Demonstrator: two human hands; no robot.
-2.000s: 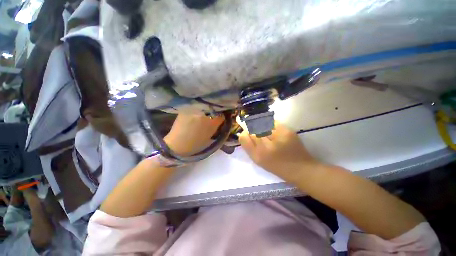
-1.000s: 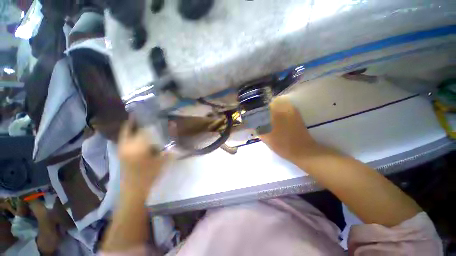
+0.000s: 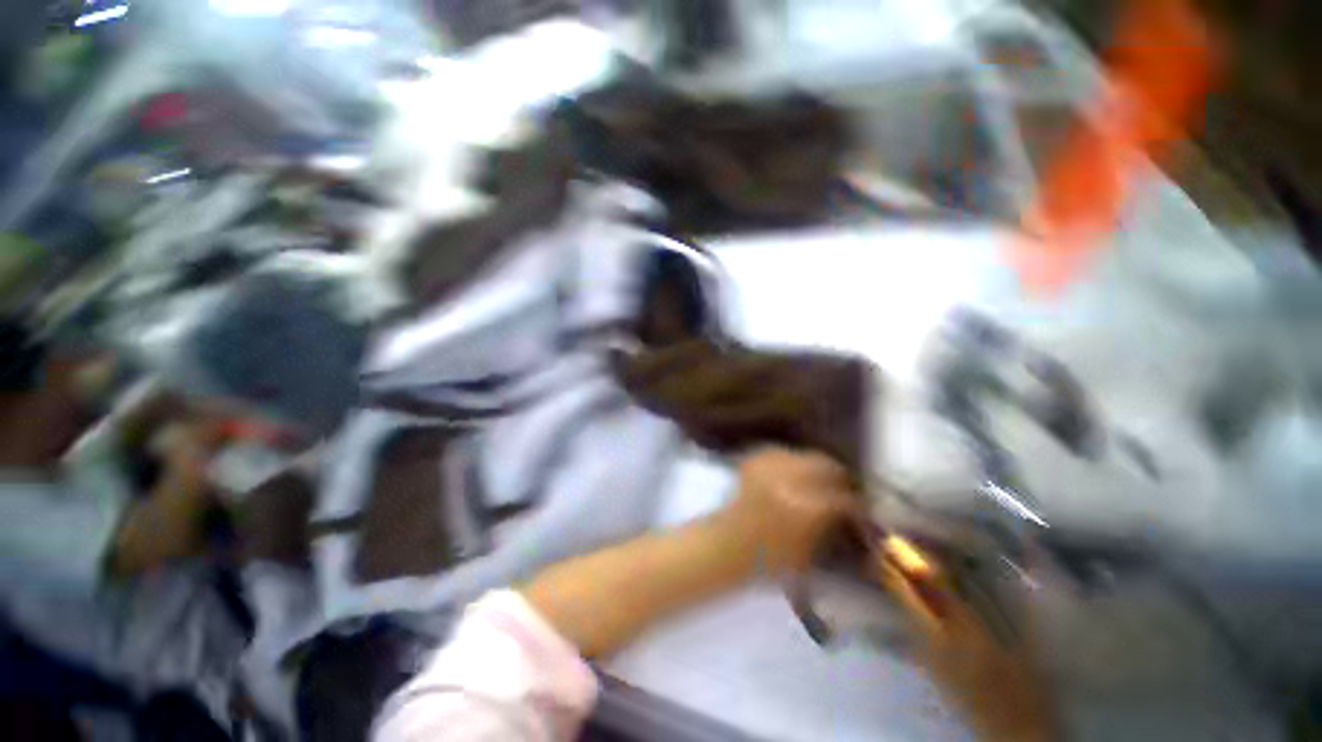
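The view is strongly blurred. A brown garment with pale inner sides lies bunched left of the white sewing machine head. My left hand is at the near edge of its brown part, with the fingers closed on the cloth. My right hand is a blurred shape under the machine head, by a small bright orange-yellow spot; its fingers cannot be made out. The needle area is not clear.
Pale and brown cloth is heaped to the left. Beyond it another person's arm shows at the far left. A bright orange object stands at the upper right. White table surface shows below my left forearm.
The view has swung left and up, so the machine now sits at the right and more of the heaped cloth shows. My left hand has come onto the brown cloth.
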